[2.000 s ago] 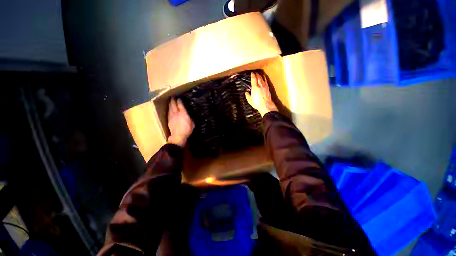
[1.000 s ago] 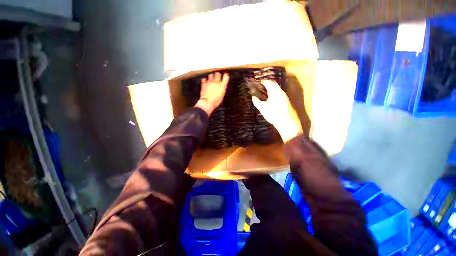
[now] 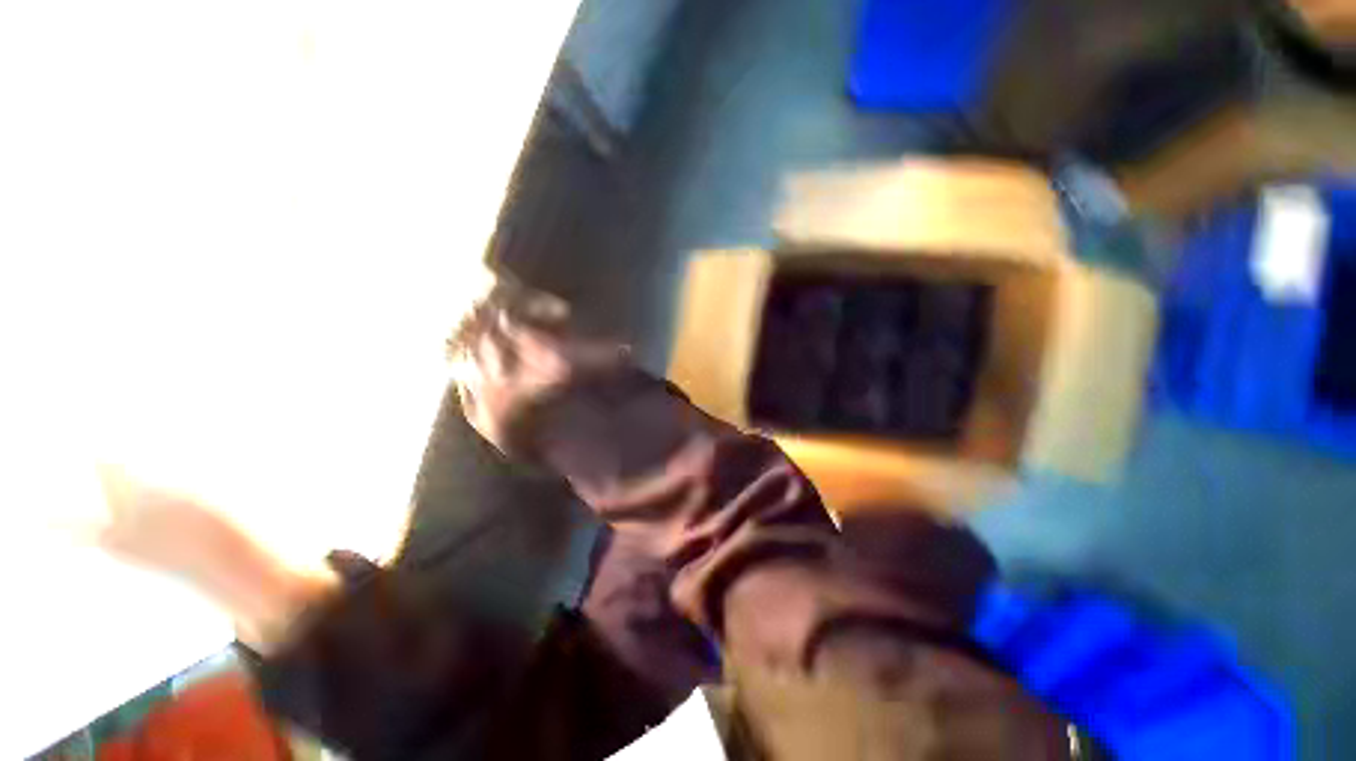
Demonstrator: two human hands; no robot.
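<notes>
The open cardboard carton [image 3: 1101, 372] stands on the floor right of centre, its flaps spread. Rows of dark parts [image 3: 870, 354] lie inside it. Both my hands are away from the carton, at a bench [image 3: 268, 223] so overexposed that its surface shows as plain white. My left hand [image 3: 201, 547] is over the bench at lower left, blurred and partly washed out; its fingers fade into the glare. My right hand [image 3: 513, 364] is at the bench's right edge, blurred, its fingertips lost in the glare. I cannot tell whether either hand holds anything.
Blue trays [image 3: 1138, 669] lie on the floor at lower right. Blue bins [image 3: 1242, 327] with a white label stand right of the carton. Another blue object [image 3: 922, 52] is at the top. An orange-red item [image 3: 201, 721] shows at the lower left.
My hands have left the black parts in the carton and moved left to the bench. The view has swung left, so the carton appears farther right and smaller.
</notes>
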